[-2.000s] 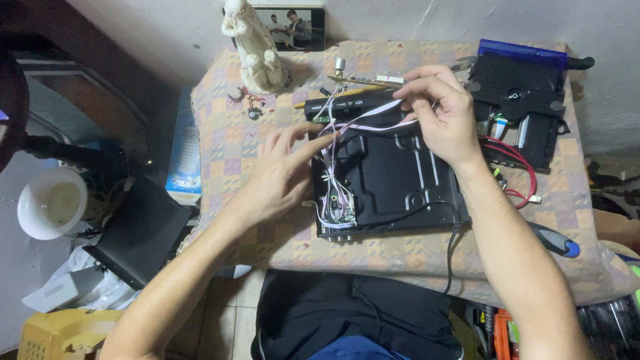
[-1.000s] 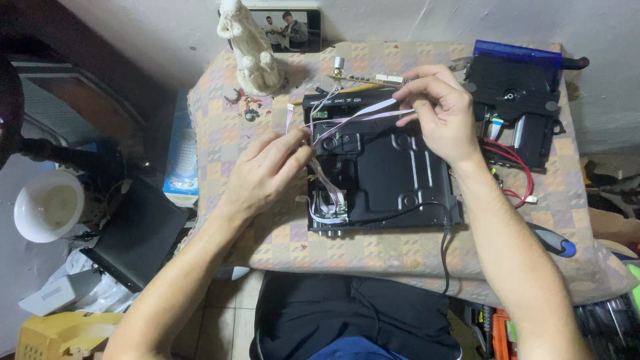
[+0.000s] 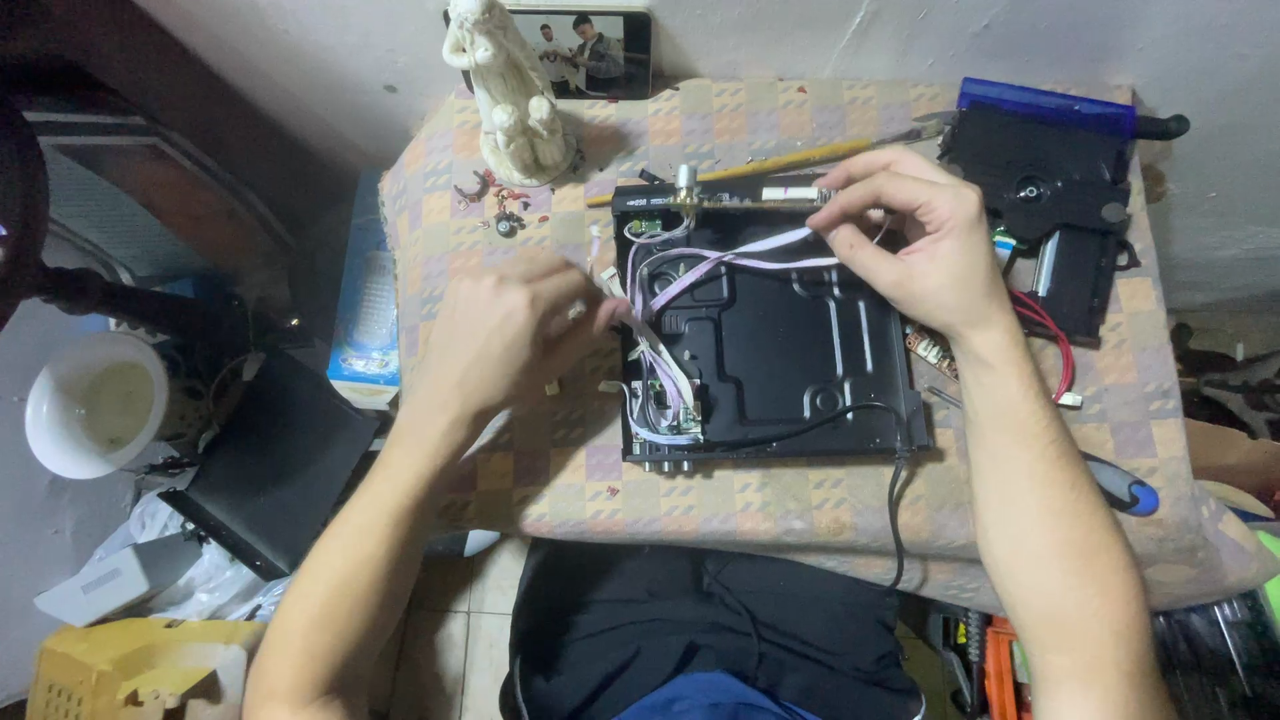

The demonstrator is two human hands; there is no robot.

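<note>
An opened black metal device chassis point(image 3: 775, 330) lies on the patterned cloth. In its near left corner sits a small circuit board point(image 3: 680, 408) with white and purple wires point(image 3: 655, 355) running up from it. My right hand point(image 3: 900, 235) pinches the flat white-purple ribbon cable point(image 3: 785, 240) near the chassis's far right part, close to a narrow board with a knob point(image 3: 686, 180). My left hand point(image 3: 530, 325) is blurred beside the left wall, its fingertips at the wire bundle and a white connector point(image 3: 611, 281); whether it grips them cannot be told.
A white figurine point(image 3: 515, 110) stands before a propped phone point(image 3: 630, 50). A long yellow-handled tool point(image 3: 790, 160) lies behind the chassis. At right are a black disc-drive mechanism point(image 3: 1040, 200), red wires point(image 3: 1055, 340) and a blue-black handle point(image 3: 1125, 485). A black cord point(image 3: 897, 520) hangs over the near edge.
My left hand has moved from over the wires inside the chassis to its left side. The right hand has stayed at the far right part with the ribbon cable.
</note>
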